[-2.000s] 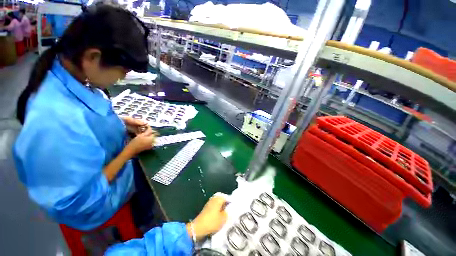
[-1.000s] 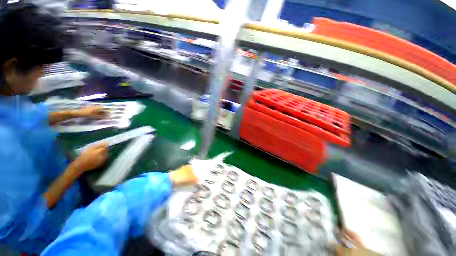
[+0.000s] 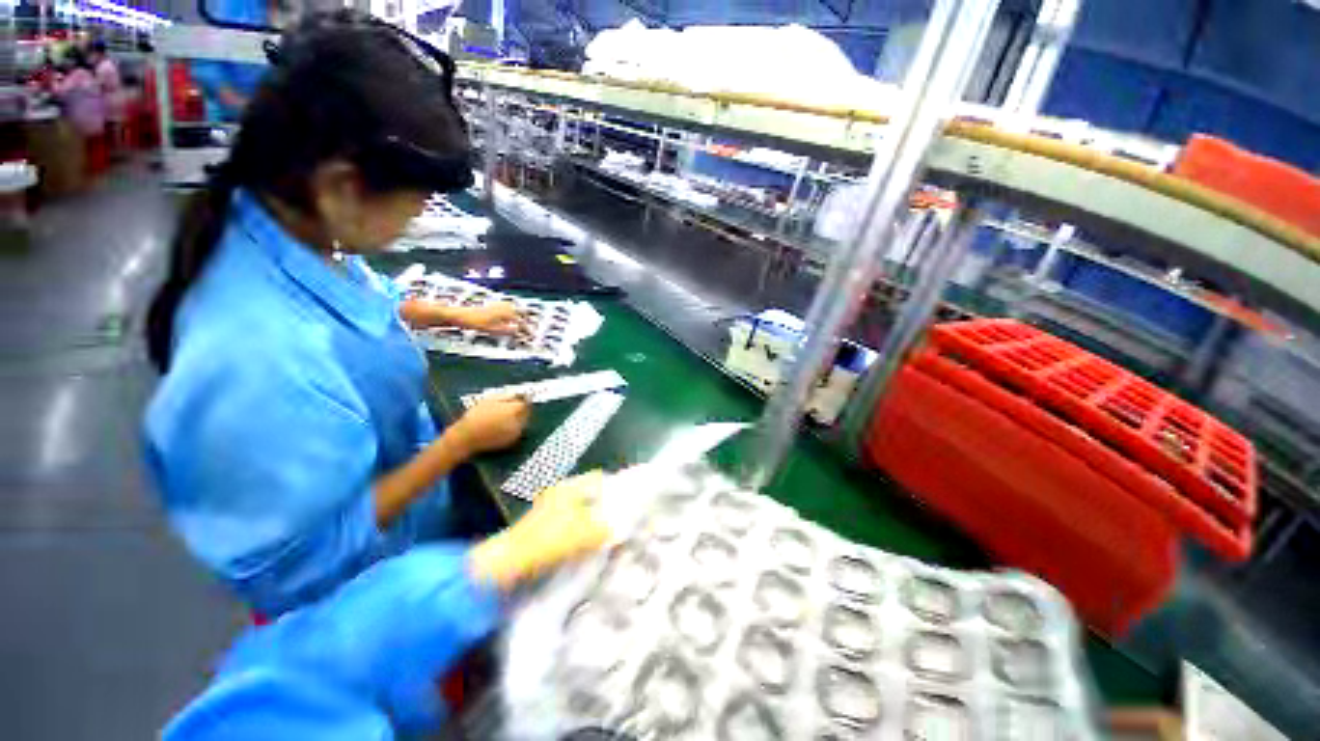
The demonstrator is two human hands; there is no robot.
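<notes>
A crinkled white parts tray (image 3: 547, 647) lies at the lower centre, close to me, and is partly blurred. Rows of silver-and-dark rounded-square frames (image 3: 851, 631) sit in it. My left hand (image 3: 562, 524) is blurred and closed on the tray's far left corner, with the blue sleeve running in from the lower left. The tray's near edge is cut off by the picture. My right hand is not in view.
A blue-clad person (image 3: 290, 420) sits at left over another tray (image 3: 572, 326) of frames. Perforated strips (image 3: 572, 439) lie between us. A metal post (image 3: 869, 232) stands behind my tray. Red plastic crates (image 3: 1013, 478) stand at right. A tan-and-white board edge shows lower right.
The view swung right, then back left. My left hand stays at the tray's left corner. The tray now looks larger and nearer. The neighbour's hands have parted, one over the tray, one at the strips.
</notes>
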